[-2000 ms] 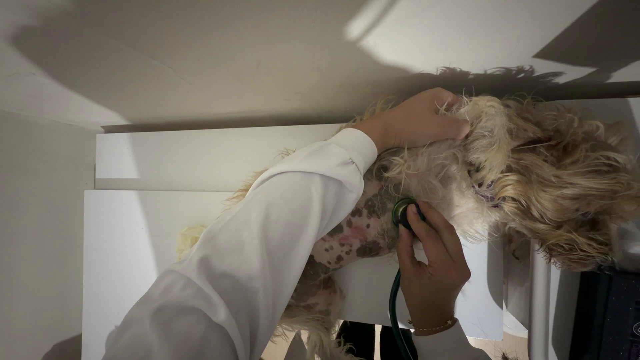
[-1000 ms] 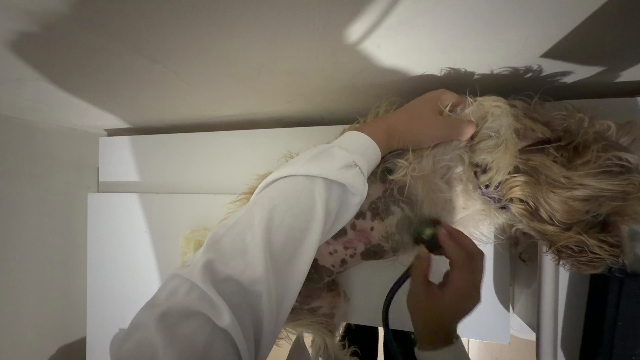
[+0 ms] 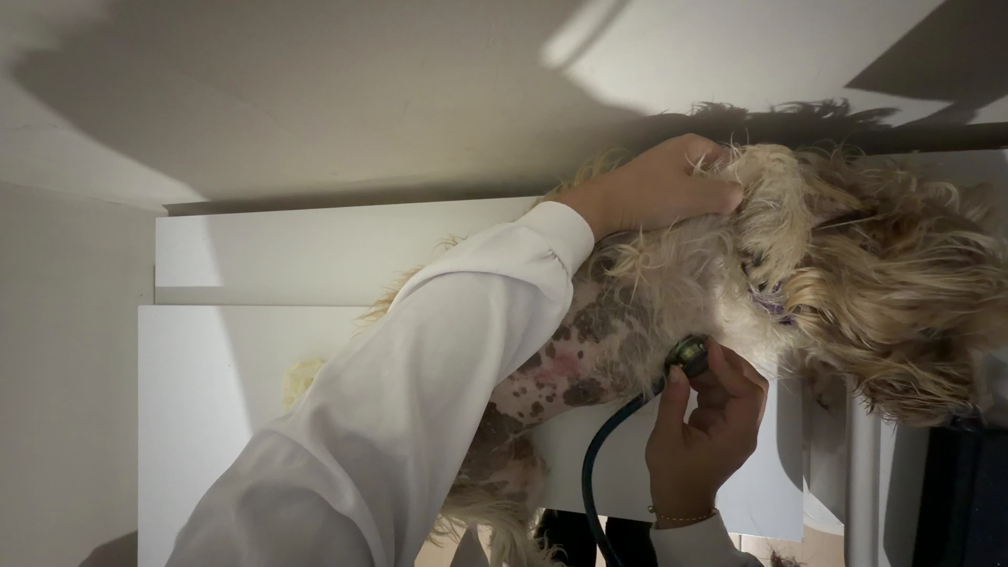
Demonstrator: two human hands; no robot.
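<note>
A long-haired tan dog lies with its spotted belly exposed, its head toward the right. My left hand, in a white sleeve crossing the dog's body, is closed on a furry front leg near the chest. Between the thumb and fingers of my right hand is a stethoscope chest piece, at the dog's chest fur. Dark green stethoscope tubing curves down from it. A purple band shows partly in the neck fur. My left fingertips are partly hidden by fur.
The dog lies on a white table surface alongside a pale wall. A pale yellow item shows beside my left sleeve. A light upright post and a dark object stand at the lower right.
The chest piece in my right hand has moved from the spotted skin to the pale chest fur, toward the dog's head. My left hand stays at the front leg.
</note>
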